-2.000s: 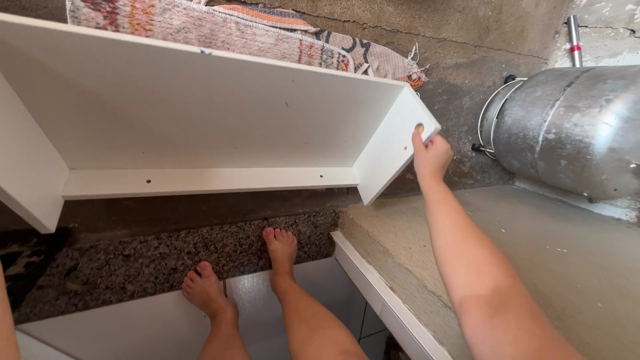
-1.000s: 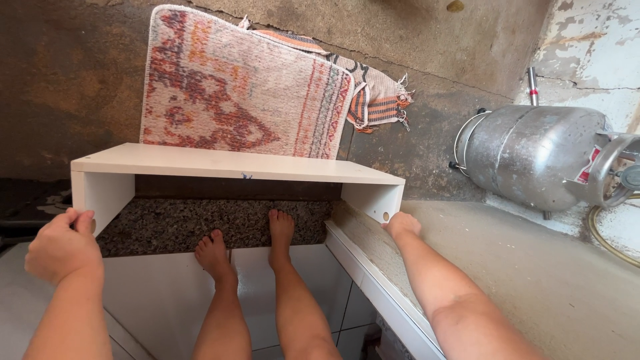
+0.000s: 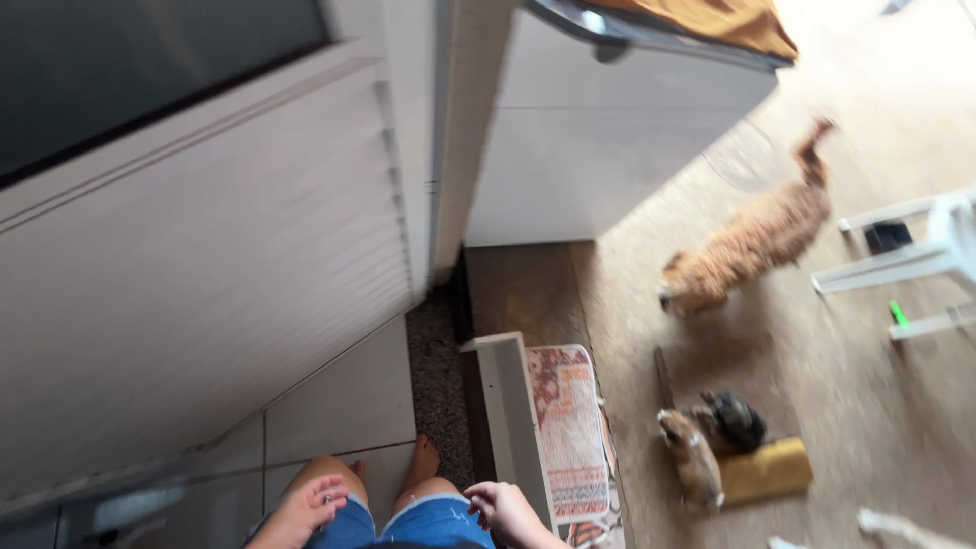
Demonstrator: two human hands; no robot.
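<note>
My left hand [image 3: 305,507] is above my left thigh, its fingers spread and holding nothing. Over the other thigh, close to the white panel, hovers my right hand [image 3: 503,511] with its fingers loosely bent and nothing seen in it. The white board piece [image 3: 507,412] with a raised end stands across the doorway, beyond the speckled stone sill [image 3: 442,374]. Right beside it a patterned rug [image 3: 572,435] lies on the floor.
A curly-haired dog [image 3: 762,236] stands on the concrete floor, with smaller animals [image 3: 694,457] by a yellow block [image 3: 766,473]. A white plastic chair [image 3: 945,244] is at right. The white door [image 3: 229,290] fills the left; a white appliance [image 3: 610,137] stands beyond.
Both hands have let go of the white board piece and are now over my lap. The board stands between the sill and the rug. The view has swung widely, showing the door and animals.
</note>
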